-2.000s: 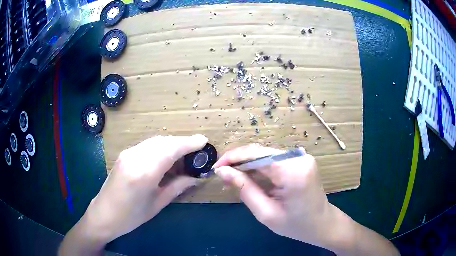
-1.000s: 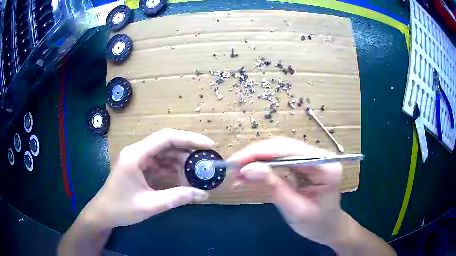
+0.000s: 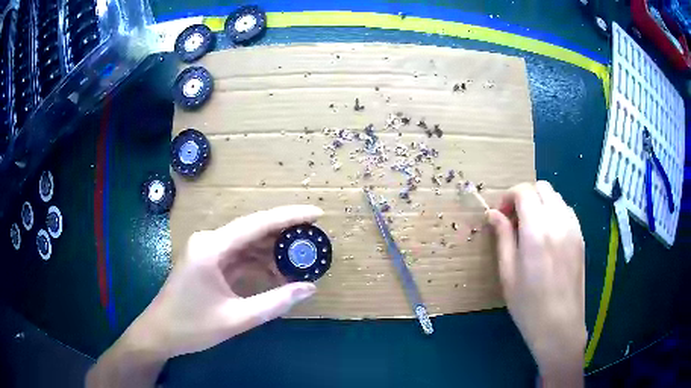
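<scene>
My left hand [image 3: 220, 284] holds a wheel with a black dotted rim and pale hub [image 3: 302, 253] between thumb and fingers, its face turned up, over the cardboard's lower left. My right hand [image 3: 539, 265] is at the cardboard's right edge, with thumb and fingers closed on the cotton swab [image 3: 482, 201]; only the swab's tip end shows, the rest is hidden by the hand. The slim silver tweezers [image 3: 398, 261] lie on the cardboard sheet [image 3: 250, 83] between my hands, their end past its lower edge. Dark and pale debris [image 3: 379, 148] is scattered mid-cardboard.
Several black wheels [image 3: 190, 153] stand along the cardboard's left and top-left edge. Loose pale discs [image 3: 54, 221] lie at far left, below a clear tray [image 3: 68, 68]. At right are a white slotted board [image 3: 625, 121], blue-handled nippers [image 3: 650, 182] and a pale-handled blade [image 3: 623, 227].
My right hand has let go of the tweezers, which now lie on the cardboard, and has moved right onto the swab. My left hand still holds the wheel, its face now turned up.
</scene>
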